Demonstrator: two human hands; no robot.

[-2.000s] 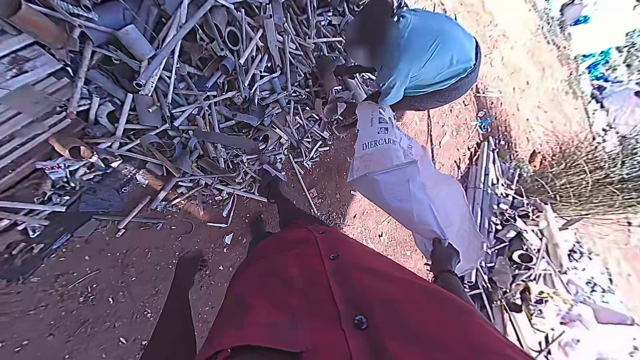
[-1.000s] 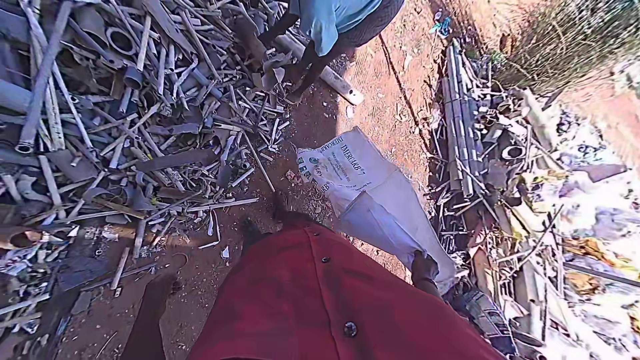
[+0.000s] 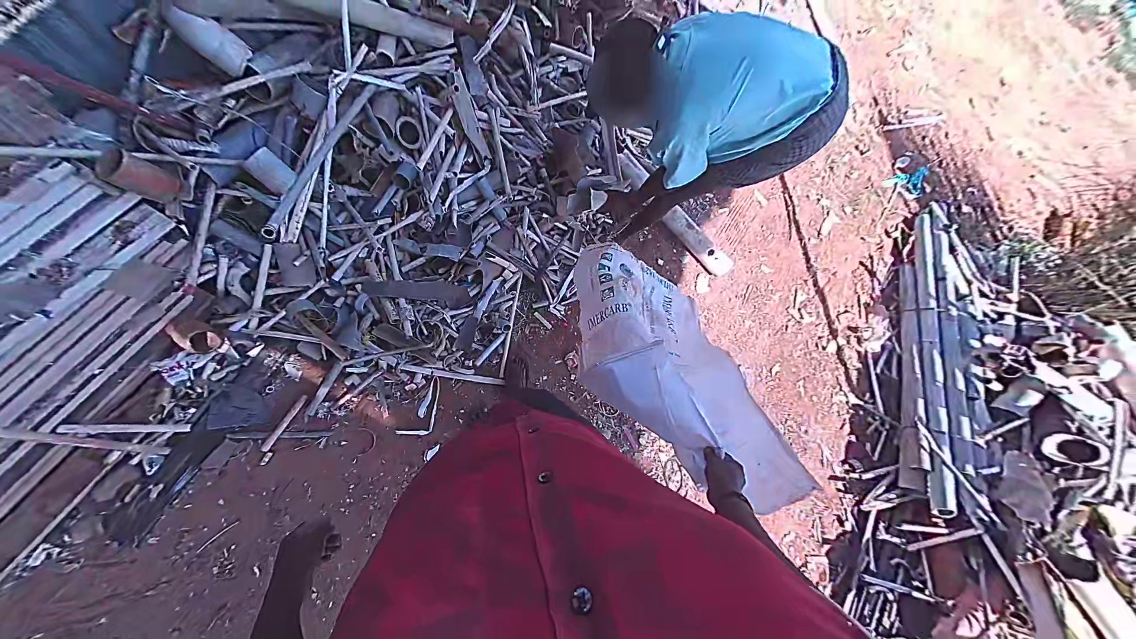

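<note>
A long white woven sack (image 3: 683,373) with printing near one end hangs at my right side. My right hand (image 3: 725,475) grips its edge near the lower end. My left hand (image 3: 311,541) hangs over the bare soil at lower left, with nothing seen in it; its fingers look loosely curled and are dim. Beyond the sack's printed end a person in a light blue shirt (image 3: 741,84) bends over the scrap heap (image 3: 399,204), both arms reaching down to the pieces at its edge.
Pipe offcuts and strips fill the upper left. Slats (image 3: 80,319) lie at far left. A pale pipe (image 3: 688,235) rests on the soil below the person. A bundle of long pipes (image 3: 941,373) and more scrap lie at right, near dry brush (image 3: 1087,275).
The view has swung about. The sack, still in my right hand, hangs longer and straighter than one second ago. The other person remains bent at the heap.
</note>
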